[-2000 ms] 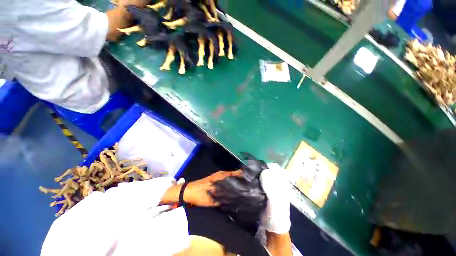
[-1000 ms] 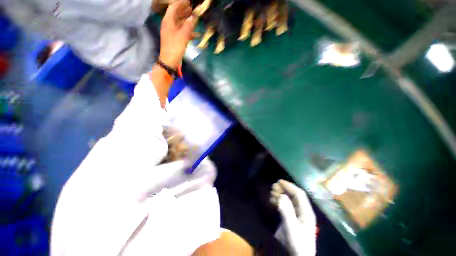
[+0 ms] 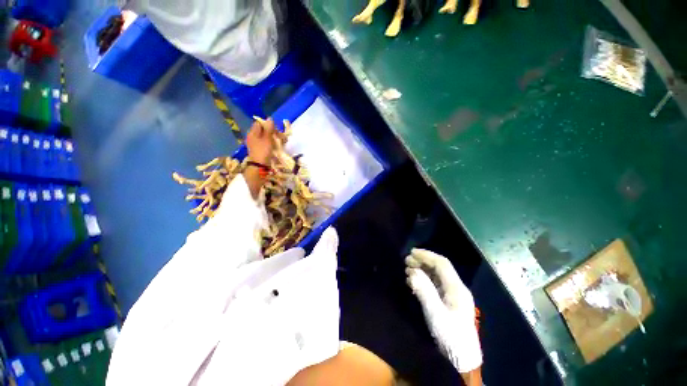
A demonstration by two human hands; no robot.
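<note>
My left hand (image 3: 261, 145), bare with a dark band and orange beads at the wrist, is among the tan figure bodies (image 3: 290, 207) heaped in the blue plastic bin (image 3: 354, 197). Its fingers are small and partly hidden, so a grip cannot be made out. A white liner (image 3: 331, 151) shows in the bin's other half. My right hand (image 3: 441, 298), in a white glove, is over the dark area beside the bench, fingers loosely curled and apart, empty. The glue card (image 3: 595, 339) lies on the green bench to its right, with white adhesive and a small translucent cup-like item on it.
The green bench (image 3: 467, 173) edge runs diagonally down to the right. A clear plastic bag (image 3: 616, 62) lies at its upper right. Tan legs (image 3: 395, 19) of figures show at the top. A co-worker's grey clothing (image 3: 226, 34) is upper left. Blue bins (image 3: 132, 49) stand on the floor.
Both hands have let go of the black-covered figure seen earliest. My left hand went up to the finished figures, then came down empty of it to the bin. The view has shifted left.
</note>
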